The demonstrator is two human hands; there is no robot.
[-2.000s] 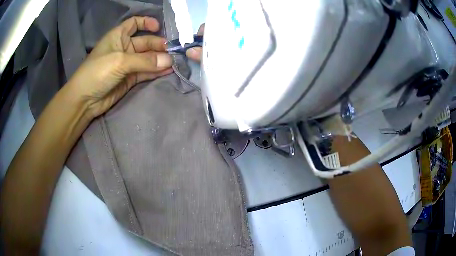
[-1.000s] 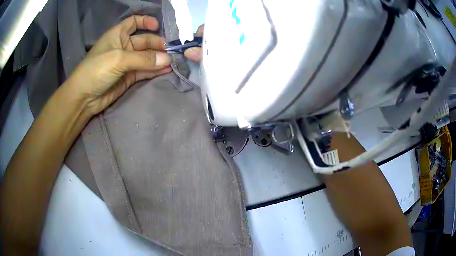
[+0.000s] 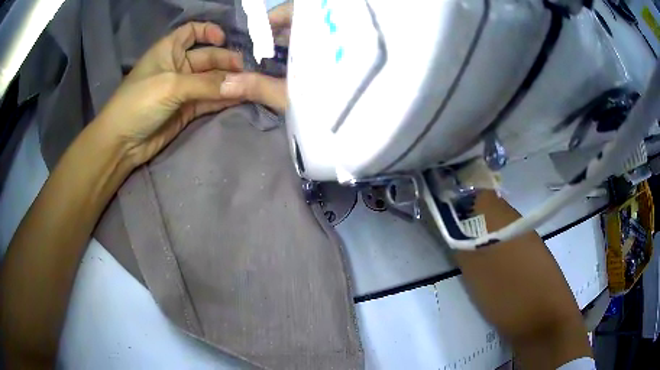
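A grey-brown garment piece (image 3: 246,238) lies over the left of the machine bed, with a stitched seam along its right edge. My left hand (image 3: 163,94) pinches its upper edge between thumb and fingers. My right hand (image 3: 264,90) reaches behind the machine head; only some fingers show, one touching the left thumb at the cloth. A dark bit, likely the thread snips (image 3: 279,53), shows among the right fingers, mostly hidden. The white machine head (image 3: 369,87) covers the rest of that hand. The needle plate (image 3: 339,204) shows beside the cloth.
The pale machine bed (image 3: 394,253) has a dark gap along its front edge. A white tabletop (image 3: 412,325) with ruler marks lies in front. A yellow tray (image 3: 628,238) of odds and ends is at far right. A white curved guard or cable (image 3: 535,230) crosses over my right forearm.
My right fingers have moved left to meet the left thumb. The snips' blades, visible before at the cloth edge, are now mostly hidden. The left hand and cloth have barely moved.
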